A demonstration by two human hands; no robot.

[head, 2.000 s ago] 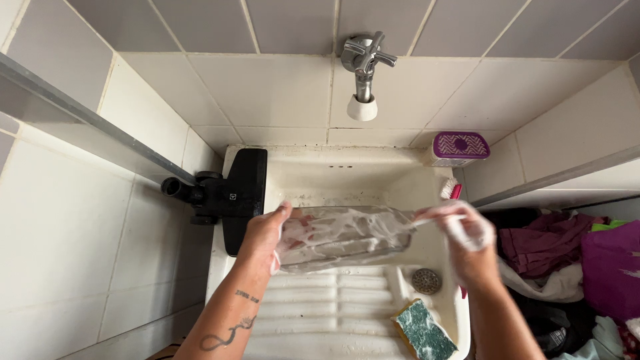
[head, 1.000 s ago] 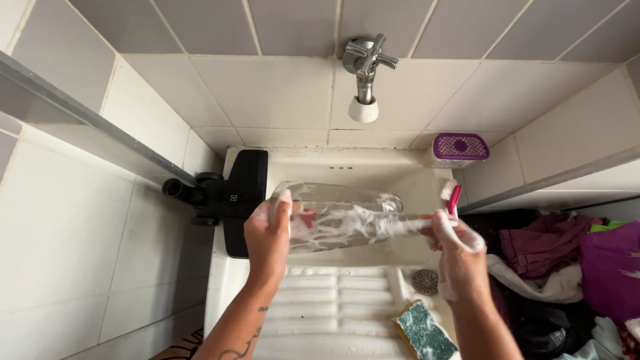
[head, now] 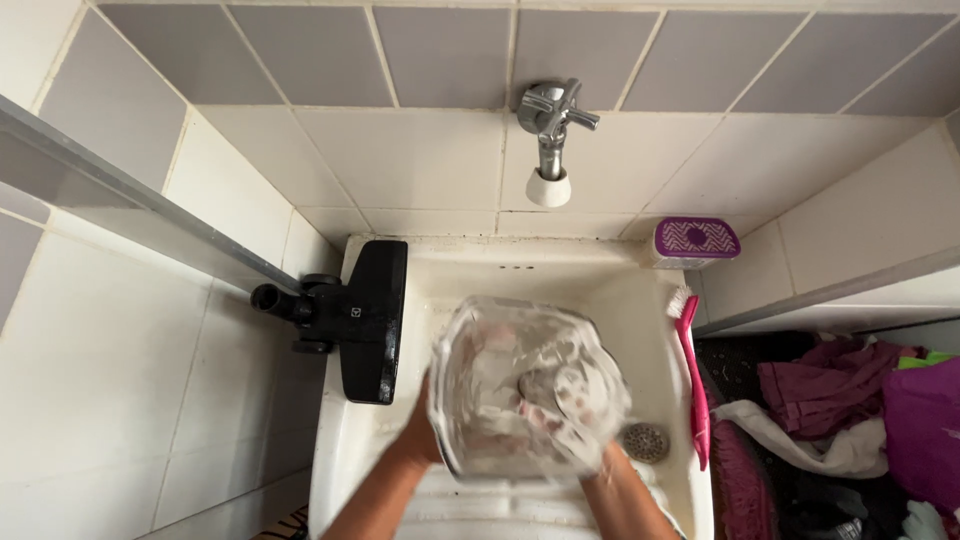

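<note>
A clear plastic container [head: 517, 390], streaked with soap suds, is held up over the white sink [head: 510, 251], its broad face toward me; motion blurs it. My left hand [head: 429, 424] grips its left side, mostly hidden behind the wall. At its lower right is my right hand [head: 592, 450], blurred and partly seen through the clear material. Just right of the container lies the metal drain strainer [head: 646, 442]. A pink scrubbing brush [head: 696, 375] with white bristles rests along the sink's right rim. The green sponge is almost wholly hidden by my right forearm.
On the sink's left rim lies a black vacuum cleaner floor head [head: 375, 322]. A chrome tap [head: 551, 142] with a white nozzle juts from the tiled wall. A tub with a purple lid [head: 697, 238] sits at the back right corner. Piled clothes [head: 832, 390] are at right.
The container has turned from lying sideways between my hands to showing its broad face. Both hands have moved around its sides, and the brush by my right hand now shows in full.
</note>
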